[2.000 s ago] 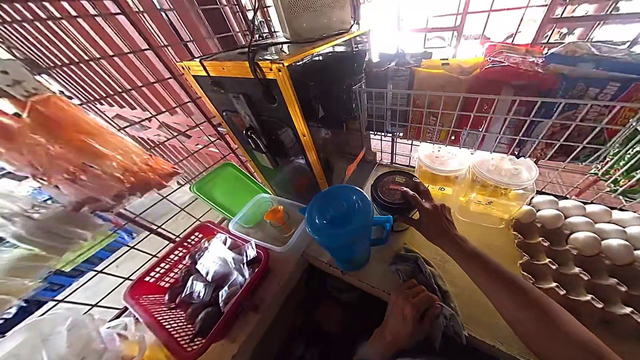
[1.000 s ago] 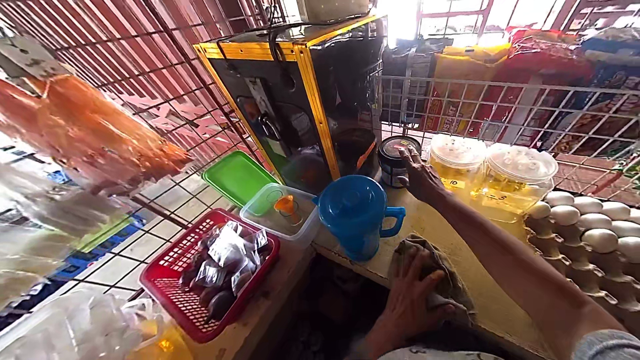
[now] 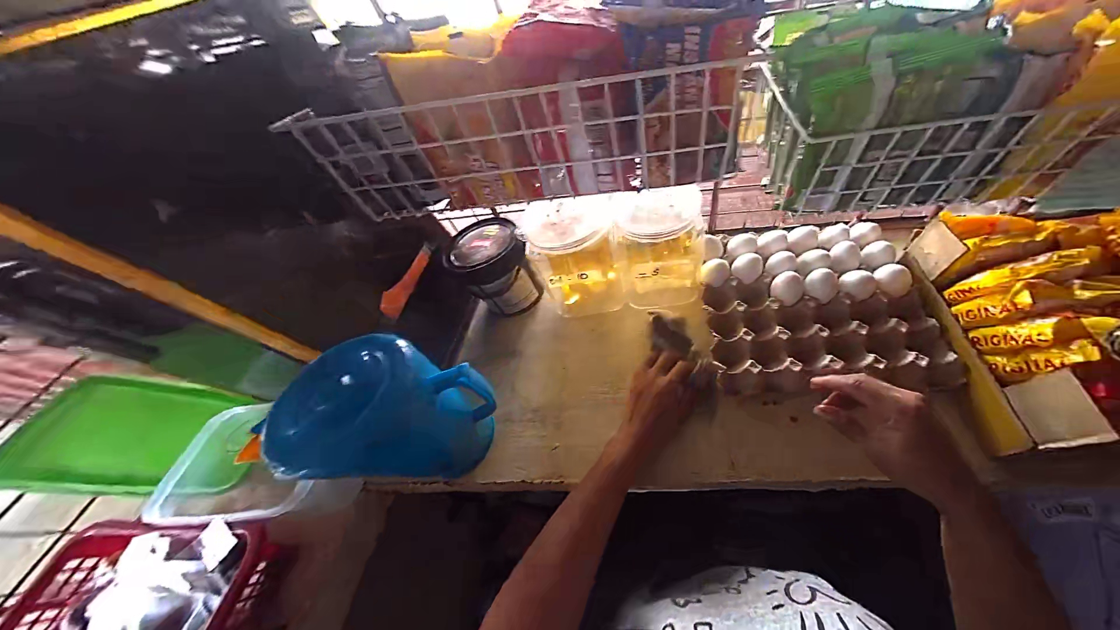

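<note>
Near the middle of the wooden counter (image 3: 560, 437), my left hand (image 3: 661, 394) presses on a dark cloth (image 3: 672, 334), its fingers over the near end. The cloth lies between two clear plastic tubs and the egg tray. My right hand (image 3: 875, 416) hovers at the near edge of the cardboard egg tray (image 3: 831, 337), fingers bent, holding nothing that I can see. White eggs (image 3: 821, 284) fill the tray's far rows. The tubs, one to the left (image 3: 577, 262) and one to the right (image 3: 661, 254), hold yellow liquid and bear writing.
A blue plastic pitcher (image 3: 376, 411) and a black lidded tub (image 3: 494, 267) stand to the left. Beyond are a clear container (image 3: 188, 481), a green lid (image 3: 105, 429) and a red basket (image 3: 254, 560). Wire baskets (image 3: 560, 144) line the back; a box of yellow packets (image 3: 1015, 411) stands right.
The view has swung right. My left hand and the cloth have moved from beside the pitcher to beside the egg tray. My right hand has left the black tub.
</note>
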